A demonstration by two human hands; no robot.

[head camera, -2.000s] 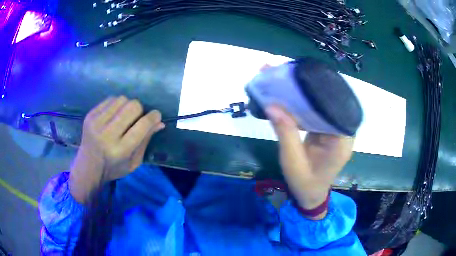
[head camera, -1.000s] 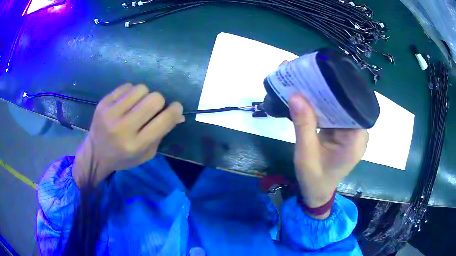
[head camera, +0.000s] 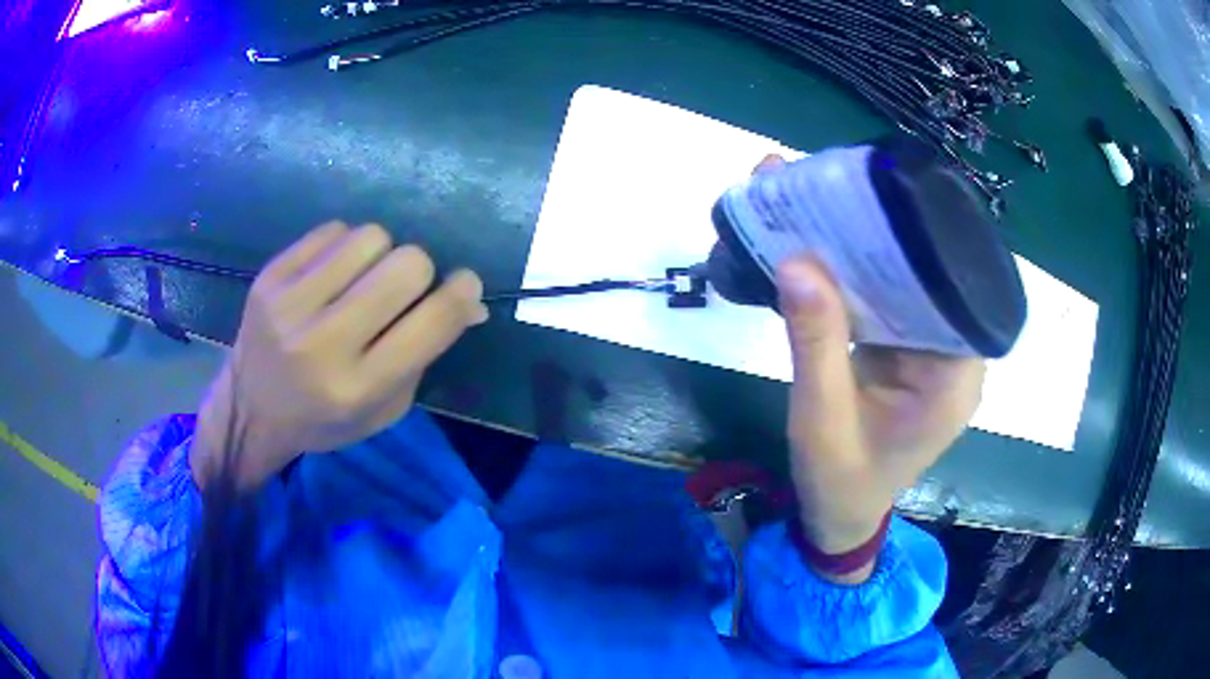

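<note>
My left hand (head camera: 345, 332) is closed on a thin black cable (head camera: 564, 288) that runs from a pale tip at the far left to a small dark square end piece (head camera: 686, 287) on the white sheet (head camera: 604, 159). My right hand (head camera: 863, 411), with a dark red wrist strap (head camera: 843, 556), holds the black glue bottle (head camera: 849, 239) tilted. Its nozzle points left, at the right side of the end piece; I cannot tell if they touch. Other dark strands hang over my left wrist and sleeve.
A bundle of black cables (head camera: 743, 33) lies along the back. Another bundle (head camera: 1152, 371) hangs over the right table edge. A white cap (head camera: 1116, 162) and clear plastic (head camera: 1154, 60) are at the upper right. Pink-violet light (head camera: 113, 13) glares at the upper left.
The view shifted at first, then steadied. Since one second ago, the bottle has moved slightly right and down, showing more of the square end piece. My left hand has hardly moved.
</note>
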